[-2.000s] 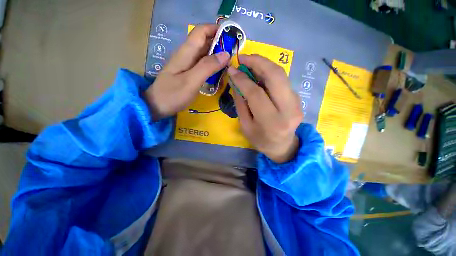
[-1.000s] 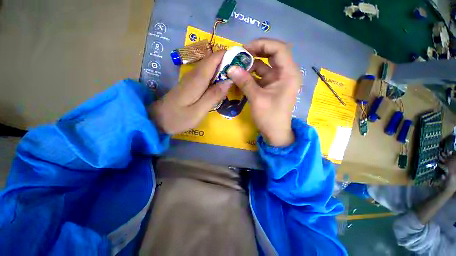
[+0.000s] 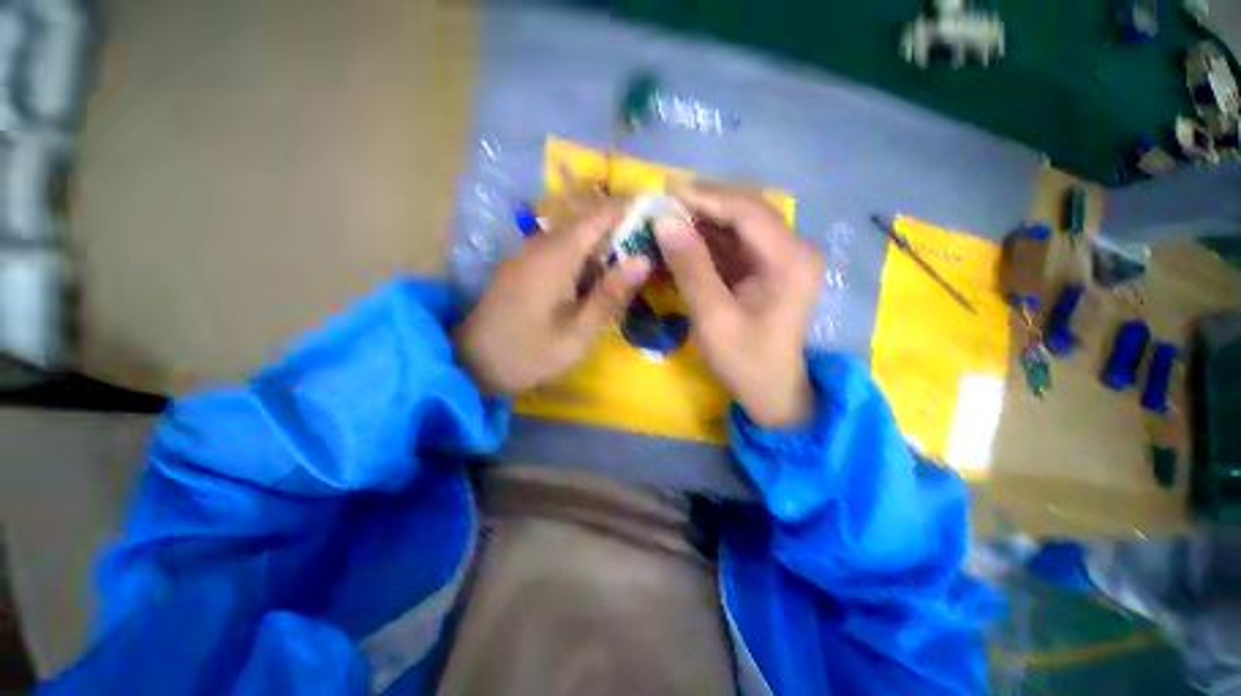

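The frame is blurred. My left hand (image 3: 544, 302) and my right hand (image 3: 742, 292) both grip a white plastic housing (image 3: 634, 215) over the yellow print of the carton. A bit of green circuit board (image 3: 642, 241) shows inside it, with my right thumb against it. My fingers hide most of the housing. Behind my left hand the blue end of a battery (image 3: 528, 220) shows on the carton. Another green board (image 3: 640, 98) lies near the carton's top.
A thin dark stick (image 3: 925, 261) lies on the right yellow panel. Blue batteries (image 3: 1126, 356) with wires and small boards lie further right, beside a dark block (image 3: 1215, 408). White shells (image 3: 41, 150) are at far left. Another person's sleeve (image 3: 1157, 598) shows at lower right. Pale parts (image 3: 953, 37) lie on the green belt.
My right hand no longer holds the green board beside the housing; both hands now hold the housing, with a board inside. The view has shifted, bringing in the white shells at left.
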